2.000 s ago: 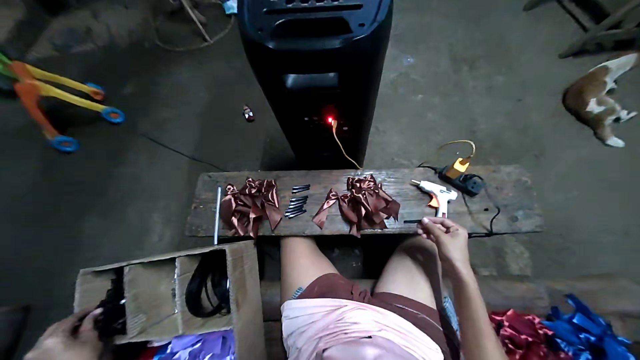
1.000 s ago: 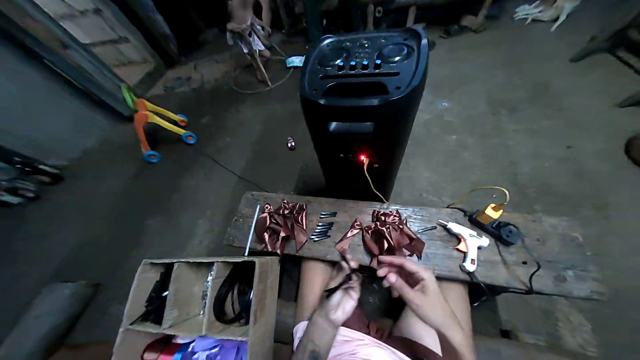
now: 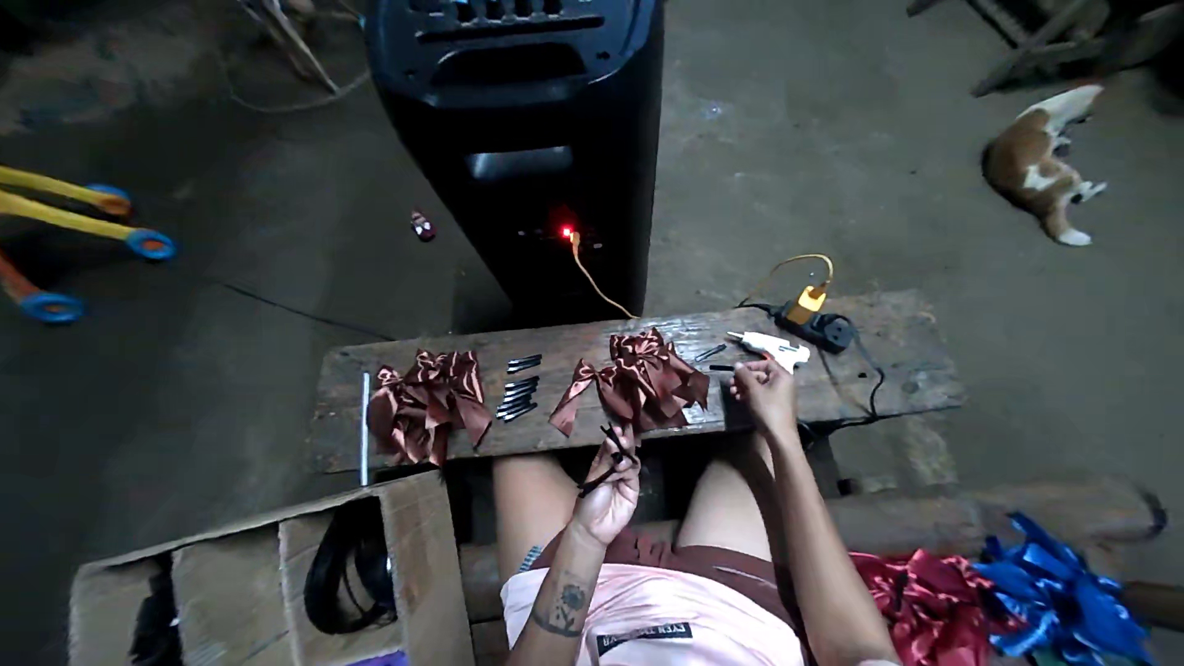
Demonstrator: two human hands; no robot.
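Observation:
My left hand [image 3: 610, 490], palm up above my lap, holds several thin black hair clips. Pinched in the fingertips of my right hand [image 3: 763, 393] is one black clip [image 3: 722, 368], just in front of a white glue gun [image 3: 773, 349] on the wooden bench [image 3: 860, 388]. Brown satin bows lie in two piles, a left pile [image 3: 430, 402] and a right pile [image 3: 638, 379]. Between them black clips [image 3: 518, 398] are lined up. Another clip or two [image 3: 710, 352] lies right of the right pile. A pale stick [image 3: 365, 428] is at the left.
A divided cardboard box [image 3: 421, 555] with black coils stands at lower left. Beyond the bench is a large black speaker [image 3: 518, 139]. A power strip [image 3: 819, 330] with a yellow plug sits at the bench's right. Red bows [image 3: 925, 601] and blue bows [image 3: 1054, 592] lie lower right; a cat [image 3: 1041, 171] lies behind.
My left hand has left the cardboard box, where it was two seconds ago, and now holds clips over my lap. My right hand was beside it a second ago and has moved right towards the glue gun.

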